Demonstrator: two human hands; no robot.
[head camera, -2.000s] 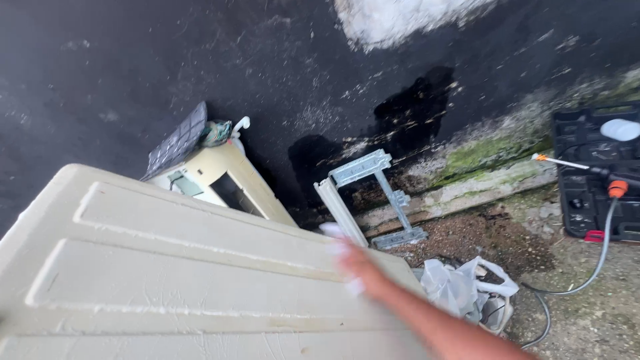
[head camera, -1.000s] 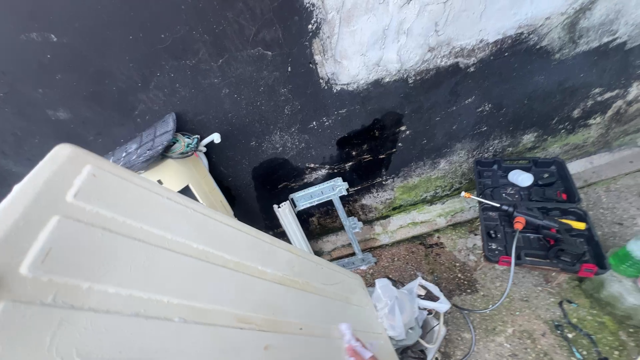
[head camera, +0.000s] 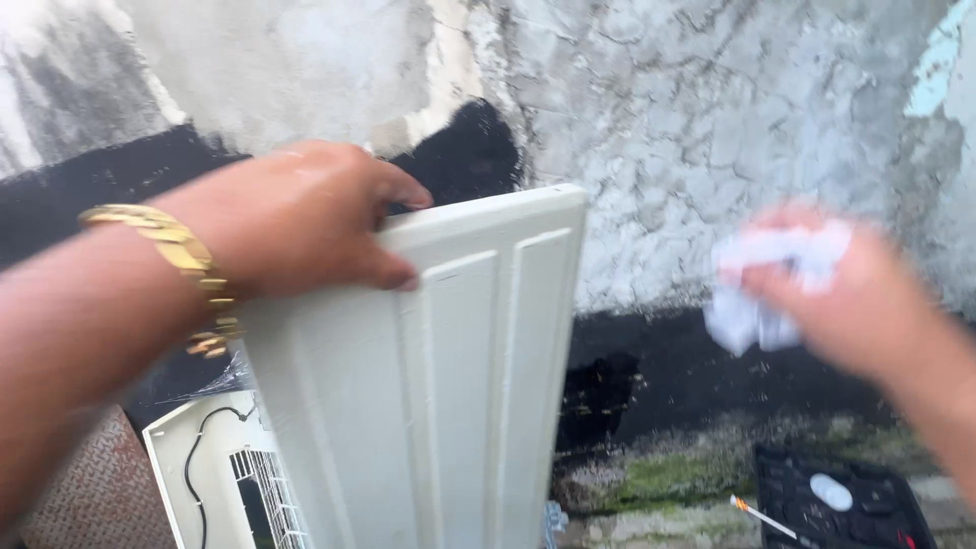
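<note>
My left hand, with a gold chain bracelet at its wrist, grips the top edge of an off-white ribbed panel. The panel stands upright, its lower end out of view. To the right of the panel, my right hand is raised in front of the wall, blurred, and holds a crumpled white cloth or paper. It does not touch the panel. Behind the panel at the lower left is an off-white casing with a black cable and a wire grille.
A rough wall, grey above and black below, rises behind. An open black tool case lies at the lower right, with a spray lance beside it. Rusty tread plate lies at the lower left. Part of a metal bracket shows beside the panel.
The view has shifted a lot. The panel, slanted across the lower left before, now stands upright with my left hand on its top edge. My right hand is off the panel's face, with the white wad in it.
</note>
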